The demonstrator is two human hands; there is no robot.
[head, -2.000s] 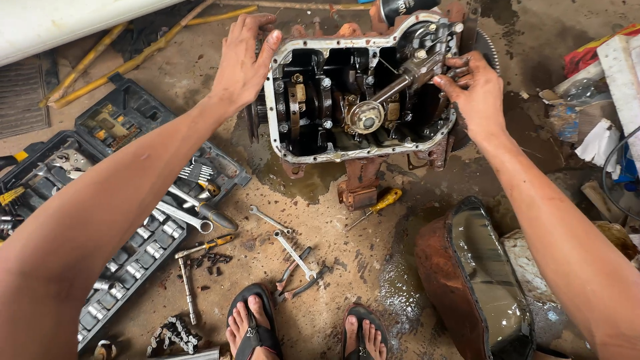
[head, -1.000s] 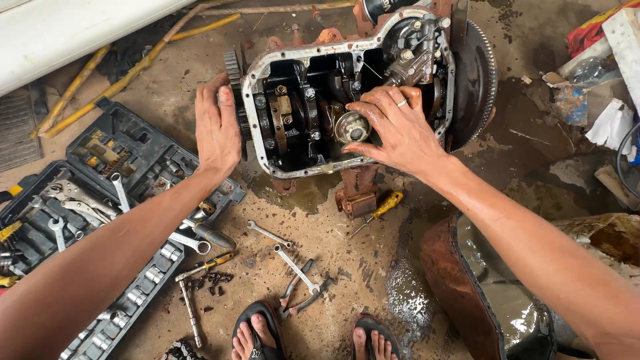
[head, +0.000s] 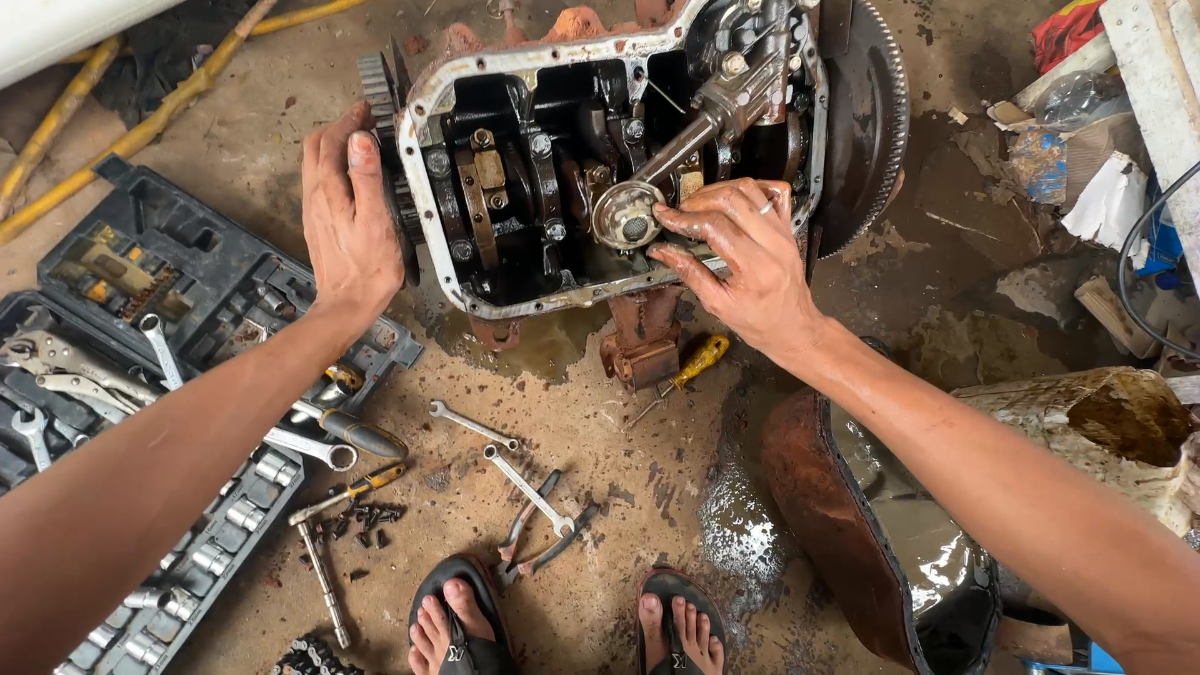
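An engine block (head: 562, 302) lies with its crankcase facing up, its crankshaft and bearing caps showing. My left hand (head: 349, 211) rests against the toothed pulley (head: 378, 89) at the block's left end, fingers together. At the oil pump pickup strainer (head: 628, 217), my right hand (head: 745, 248) has thumb and index finger at the round rim, oily and wearing a ring. The pickup tube (head: 677, 148) runs up to the oil pump housing (head: 750, 89). A toothed flywheel (head: 867, 131) stands at the block's right end.
An open socket set case (head: 202, 281) lies left. Combination wrenches (head: 525, 487), pliers (head: 530, 539), a ratchet (head: 323, 581), small bolts (head: 366, 520) and a yellow-handled screwdriver (head: 689, 370) lie on the ground. An oil pan (head: 816, 534) holding murky liquid sits lower right, beside a cut plastic container (head: 1078, 422).
My right hand has moved from the oil pump housing down to the strainer, and its fingers now sit at the rim's right side. My left hand has moved from the block's top left edge to the pulley.
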